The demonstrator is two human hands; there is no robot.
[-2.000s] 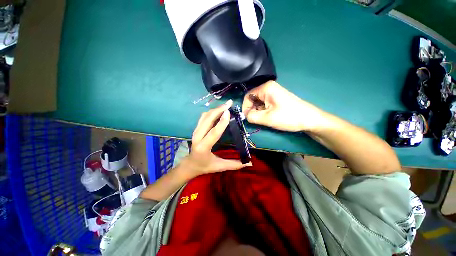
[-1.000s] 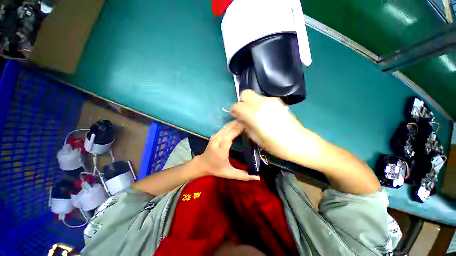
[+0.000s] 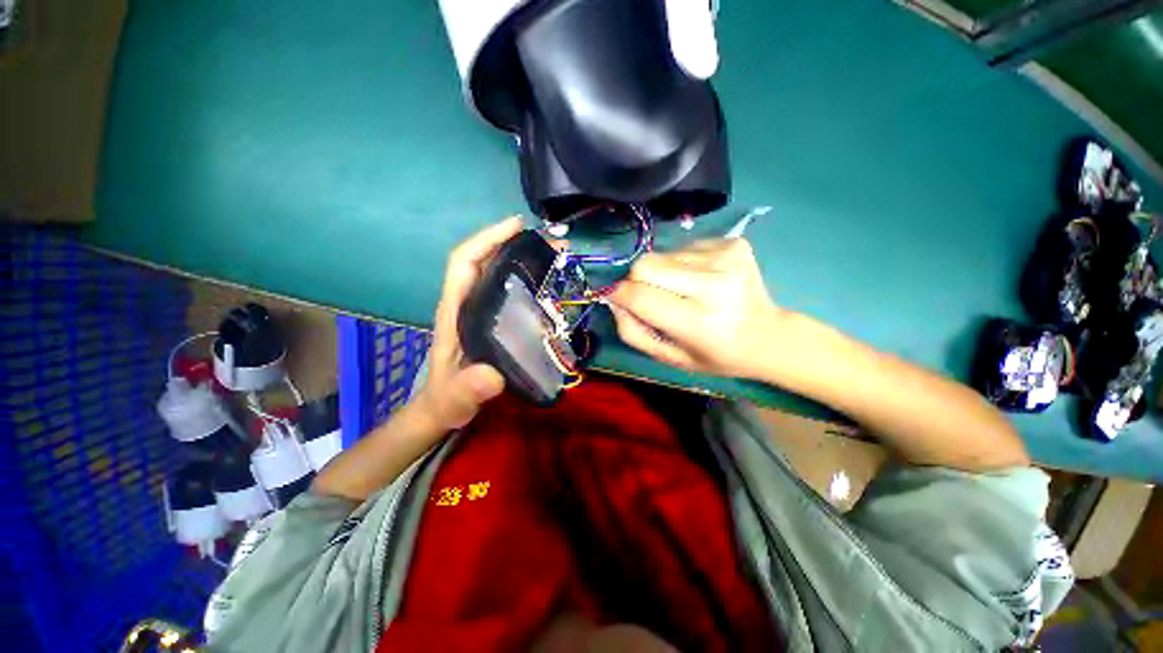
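My left hand holds a black camera front module by its left side, tilted so part of its open side with metallic parts and thin wires shows. My right hand pinches thin coloured wires at the module's right side. The wires run up to the open end of the black pan-tilt housing, which is joined to a white camera body cut off by the top edge. A slim pale tip projects above my right hand. The plug ends are too small to tell.
Several front modules stand at the right of the green bench. A blue crate at lower left holds several white and black camera bodies. Brown cardboard lies at upper left. A metal rail crosses the upper right.
The front module has turned from edge-on to show its open side. My right hand has moved right and down from the housing's mouth, with wires now visible between its fingers and the module.
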